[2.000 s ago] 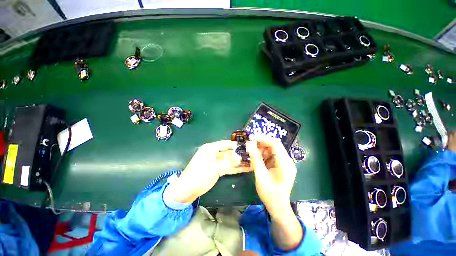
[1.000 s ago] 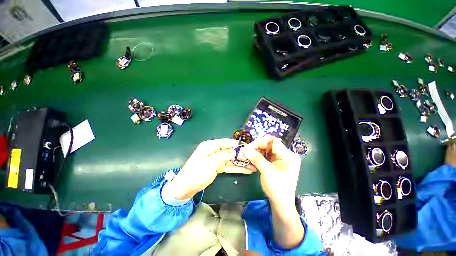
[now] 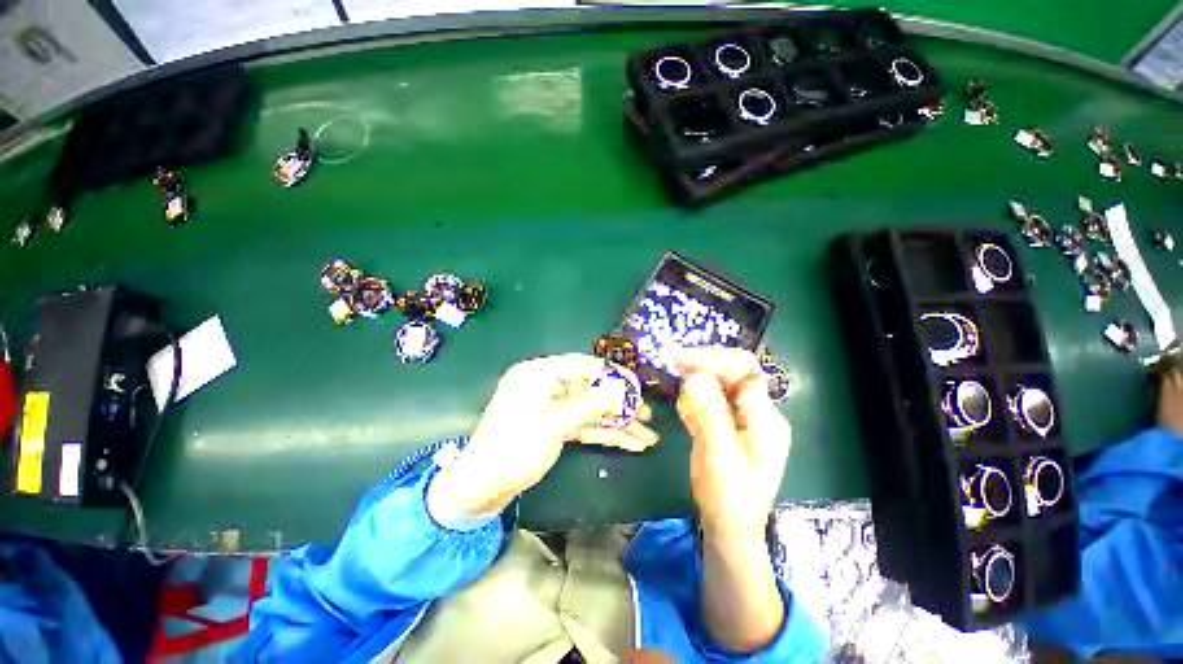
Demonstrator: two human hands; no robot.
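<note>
My left hand (image 3: 551,409) holds a round watch module (image 3: 620,393) between thumb and fingers, with its copper-brown flap (image 3: 616,350) sticking up at the top. My right hand (image 3: 737,422) is just to the right, its fingertips at the lower edge of a small black parts dish (image 3: 736,306) full of small white parts (image 3: 684,324). The right fingertips are pinched together; whether they hold a small part cannot be told. Another round module (image 3: 776,378) lies partly hidden behind the right hand.
Modules (image 3: 415,341) lie in a cluster at centre left. A black pocket tray (image 3: 908,428) with silvery rings stands at right, stacked trays (image 3: 791,97) at the back. A black box (image 3: 81,389) and paper slip (image 3: 205,363) are at left. A neighbour's blue sleeve (image 3: 1135,532) is at far right.
My right hand has parted from the module and moved right to the dish edge. The module in my left hand now shows its round face. The back trays appear further left.
</note>
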